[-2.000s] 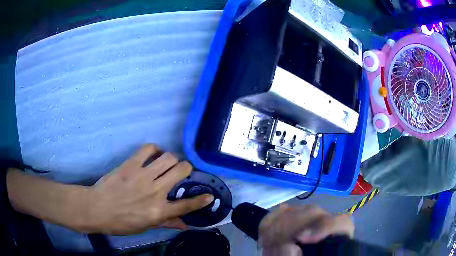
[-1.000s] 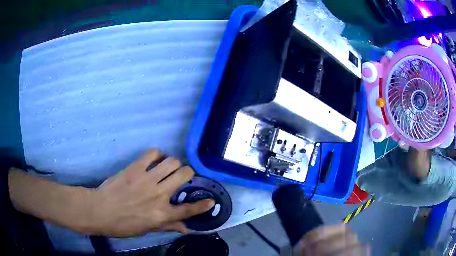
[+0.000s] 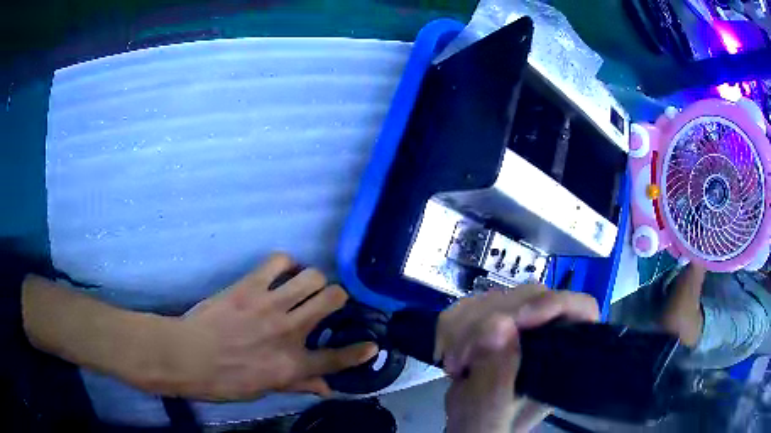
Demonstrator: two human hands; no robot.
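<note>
A black round speaker plate (image 3: 388, 369) with pale oval marks sits on an ear cup at the foam mat's near edge. My left hand (image 3: 245, 334) holds it down, thumb and fingers on its face and rim. My right hand (image 3: 499, 334) is closed around a thick black electric screwdriver (image 3: 592, 364). The screwdriver's front end reaches the plate's right side; its tip is hidden. A second black round cup (image 3: 347, 417) is cut off by the bottom edge, below the plate. Screws cannot be made out.
The white foam mat (image 3: 211, 161) lies left of a blue plastic tray (image 3: 385, 186) holding the screw feeder (image 3: 549, 199), with clear plastic (image 3: 541, 34) on top. A pink fan (image 3: 714, 190) stands right. Another person's arm (image 3: 683, 304) shows at right.
My right hand has brought the screwdriver from beside the feeder's front leftward to the plate. My left hand keeps its hold on the plate. The whole view has shifted slightly.
</note>
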